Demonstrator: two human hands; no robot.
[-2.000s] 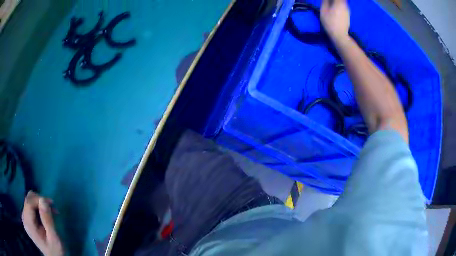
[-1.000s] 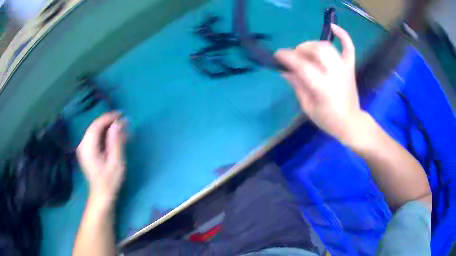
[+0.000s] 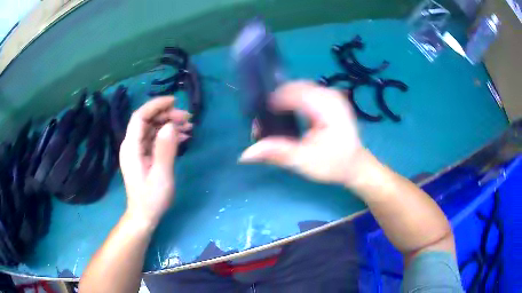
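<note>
My right hand [image 3: 323,131] is above the middle of the bench mat, thumb and fingers around a thick black headband [image 3: 257,68] that stands up, blurred by motion. My left hand [image 3: 151,149] is to its left with curled fingers. Its fingertips overlap the lower part of another black headband [image 3: 194,94]; whether they grip it is unclear. Small black C-shaped yokes [image 3: 166,80] lie beside that headband. More loose yokes [image 3: 366,86] lie in a cluster on the mat to the right of my right hand.
Stacks of black headbands [image 3: 80,154] fill the left of the bench. A clear plastic bag [image 3: 429,28] lies at the far right. The blue crate [image 3: 458,229], with black curved parts in it, is below the bench's right edge. A green raised edge [image 3: 229,34] runs along the back.
My right hand has come from the crate over the bench and moved left with the headband. The view has turned left. My left hand is now beside the other headband.
</note>
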